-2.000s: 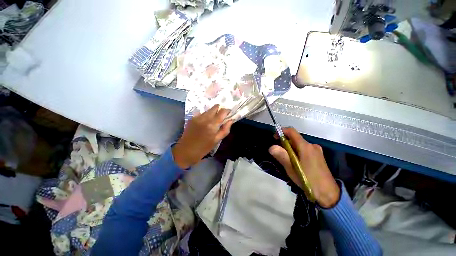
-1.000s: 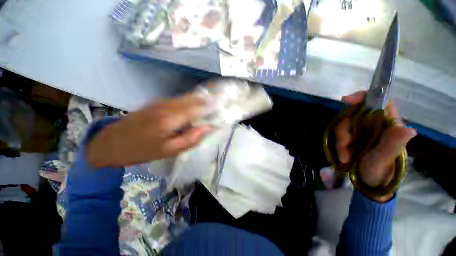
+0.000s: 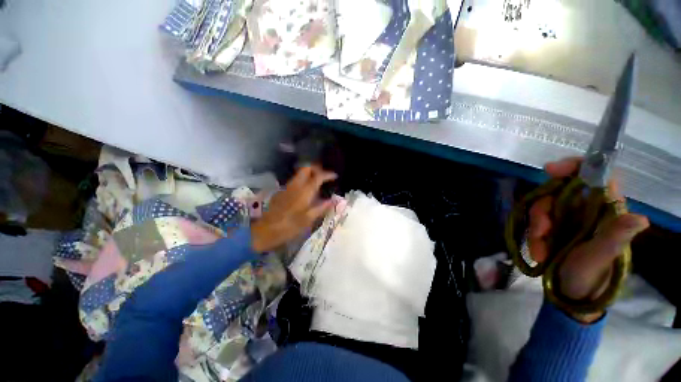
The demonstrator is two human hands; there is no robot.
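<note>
The shears [image 3: 571,216], with yellow-gold looped handles and a silver blade pointing up, are in my right hand [image 3: 582,242], with fingers through the loops and the blades together. My left hand [image 3: 299,209] is at the upper left edge of the cut stack [image 3: 377,257] on my lap; whether its fingers hold a piece is unclear. The stack shows white tops and printed edges at its left. Patchwork-print pieces [image 3: 433,71], floral and blue polka dot, hang over the table's front edge.
A pile of patchwork [image 3: 138,254] lies left of my lap. A white cloth bundle [image 3: 635,321] is at the lower right. Striped bundled pieces [image 3: 216,33] lie on the table. The table-edge ruler [image 3: 500,123] runs along the blue edge, with the machine bed [image 3: 575,37] behind it.
My left hand has moved from the print pieces on the table down to the lap stack, where a white piece now lies on top. My right hand has moved right and turned the shears upward.
</note>
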